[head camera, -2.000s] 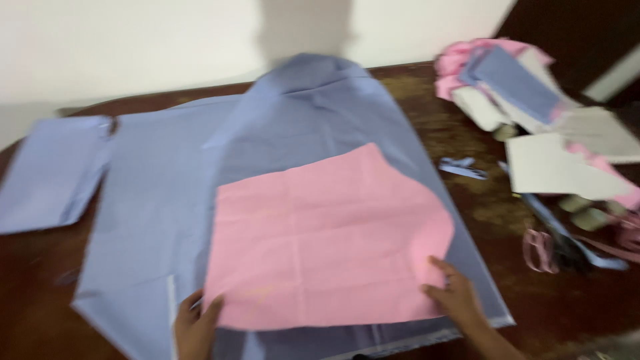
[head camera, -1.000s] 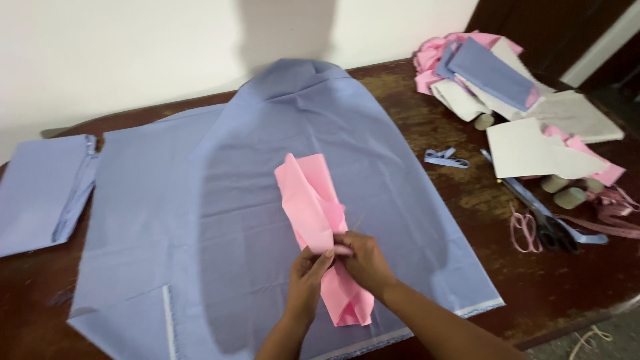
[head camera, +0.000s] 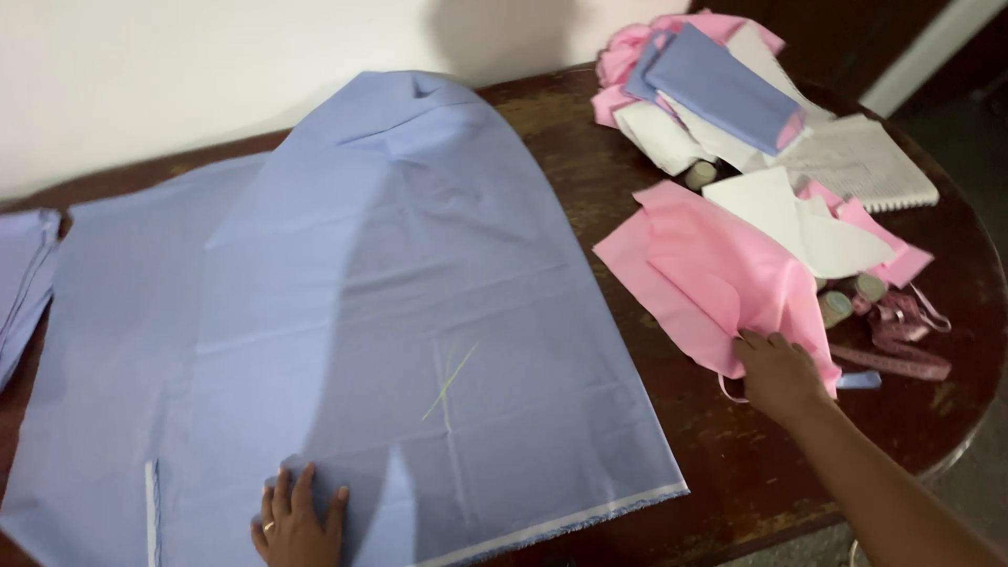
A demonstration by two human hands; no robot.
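Observation:
A large blue cloth (head camera: 472,291) lies spread over the left and middle of the wooden table, with a frayed white edge at the front. My left hand (head camera: 301,516), a ring on one finger, rests flat on its near part with fingers apart. On the right, my right hand (head camera: 780,370) is on the near end of a folded pink cloth (head camera: 732,268); whether its fingers grip the cloth cannot be told. The pink cloth lies on the table beside the blue one and hides the scissors, apart from part of one pink handle loop. Yellow-green threads (head camera: 450,382) lie on the blue cloth.
Behind the pink cloth are white pieces (head camera: 787,216), a spiral notebook (head camera: 866,161) and a pile of pink, white and blue fabric (head camera: 720,87). Thread spools (head camera: 835,307) and a pink measuring tape (head camera: 898,358) lie at the right. Folded blue cloth (head camera: 24,276) sits far left.
The pink cloth, first spread out and then gathered in both hands over the blue cloth, is now at the right under my right hand. My left hand has let go of it.

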